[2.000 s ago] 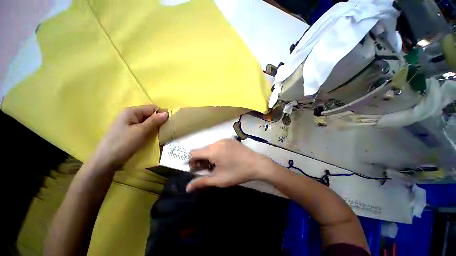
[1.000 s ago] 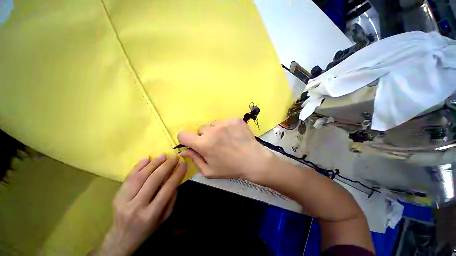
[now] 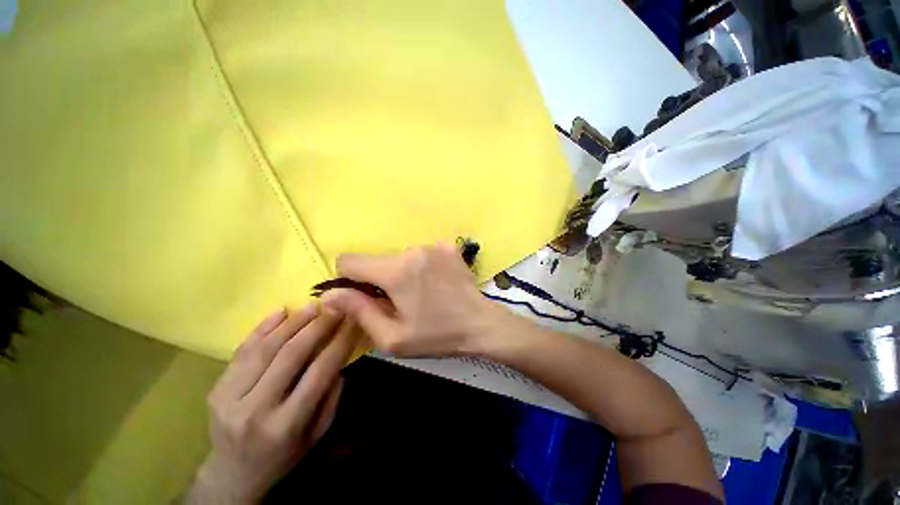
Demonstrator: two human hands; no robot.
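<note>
A large yellow fabric panel (image 3: 395, 128) lies face up over the table and down its front edge. A topstitched centre seam (image 3: 259, 156) runs down it to my hands. My left hand (image 3: 271, 399) presses the panel's near edge with its fingers together beside the seam end. My right hand (image 3: 419, 301) is shut on small dark thread snips (image 3: 347, 286); their pointed tips lie at the seam's lower end. The rest of the snips is hidden in my palm. A dark tangle (image 3: 469, 251) shows just behind my right hand.
The sewing machine (image 3: 691, 219) stands at the right with white cloth (image 3: 789, 158) draped over it. A knotted dark cord (image 3: 639, 343) lies on the white table (image 3: 602, 59). More yellow fabric (image 3: 109, 414) hangs at lower left. Something blue (image 3: 558, 449) is below the table edge.
The panel has been turned and drawn nearer, and my left hand now lies flat on its edge. My right hand has come from the table edge to the seam end; the snips' tips have shifted slightly left.
</note>
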